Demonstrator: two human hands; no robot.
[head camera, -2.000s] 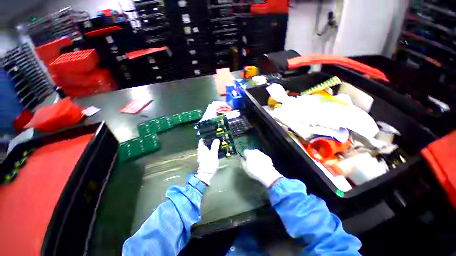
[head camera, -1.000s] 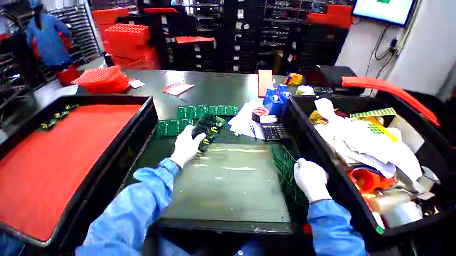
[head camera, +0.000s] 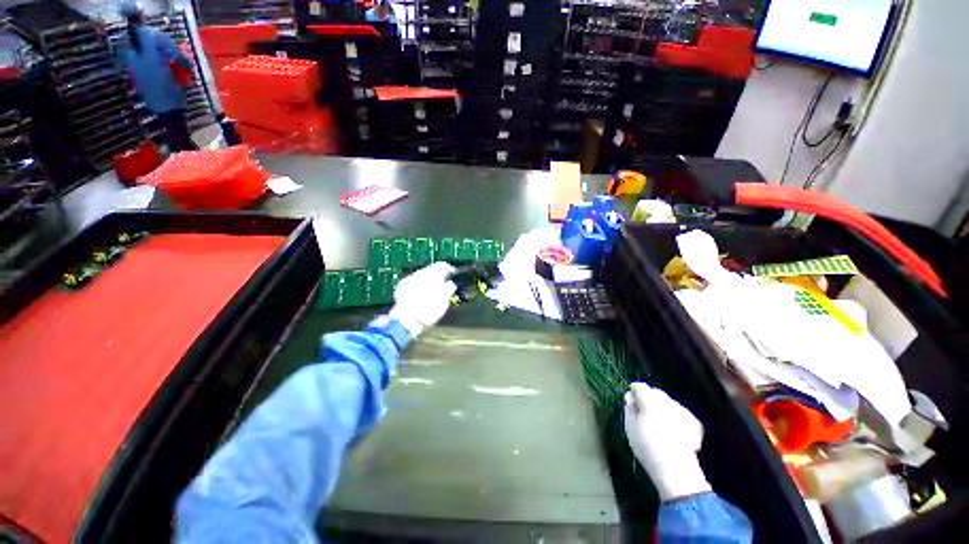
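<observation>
My left hand (head camera: 425, 298), white-gloved, is at the far edge of the greyish work mat (head camera: 478, 425), with its fingers on a dark populated circuit board (head camera: 475, 282) with yellow parts. The fingertips partly cover the board. Green board panels (head camera: 436, 251) lie just beyond it and to its left. My right hand (head camera: 663, 434), white-gloved, is low at the mat's right edge, over a loose pile of thin green strips (head camera: 608, 369). Whether its fingers hold a strip cannot be made out.
A black tray (head camera: 303, 247) with a red-orange liner (head camera: 138, 329) and boards stands left. A scrap bin (head camera: 733, 409) heaped with paper stands right. Beyond are a calculator (head camera: 582, 303), a blue holder (head camera: 587, 228) and papers. A person (head camera: 159, 74) stands far left.
My left hand has moved right and forward with the board, now lower beside the green panels. My right hand has moved down and nearer along the strips. The strip seen at its fingers is no longer distinct.
</observation>
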